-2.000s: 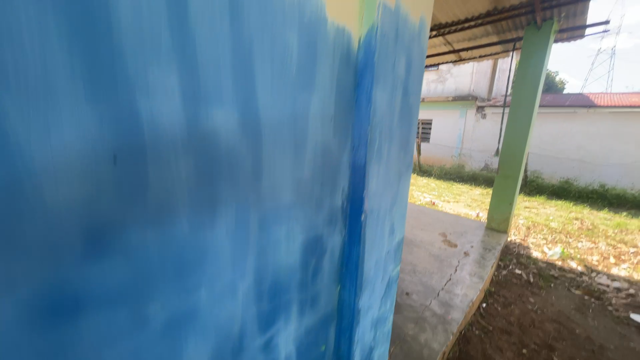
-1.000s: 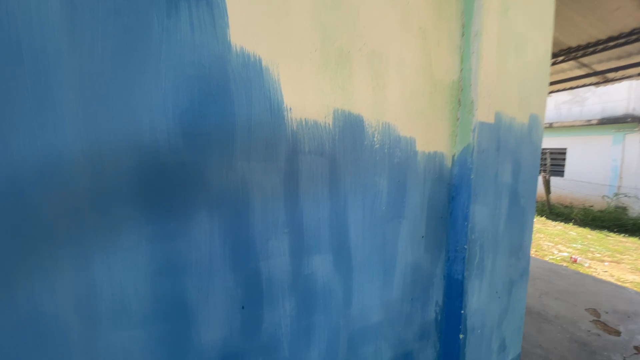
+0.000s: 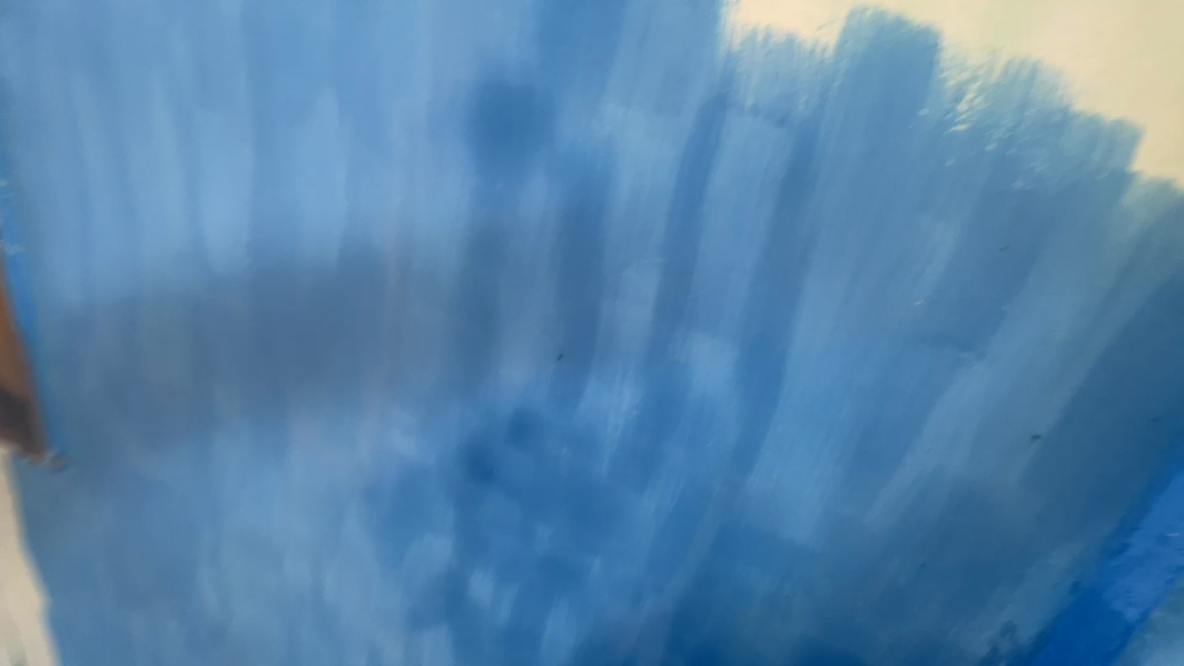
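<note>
A wall coated in streaky blue paint (image 3: 555,370) takes up nearly the whole head view. Its brush strokes end in a ragged edge at the upper right, where cream paint (image 3: 1110,55) shows above them. Neither my left hand nor my right hand is in view, so what they hold or touch is hidden. Darker blue paint (image 3: 1091,620) runs along a slanting strip at the lower right.
At the left edge a brown object (image 3: 17,370), blurred and cut off by the frame, stands beside the blue surface; I cannot tell what it is. A pale surface (image 3: 18,564) shows below it.
The view has swung left and closer to the wall. The yard, the green post and the roof seen earlier are out of the frame.
</note>
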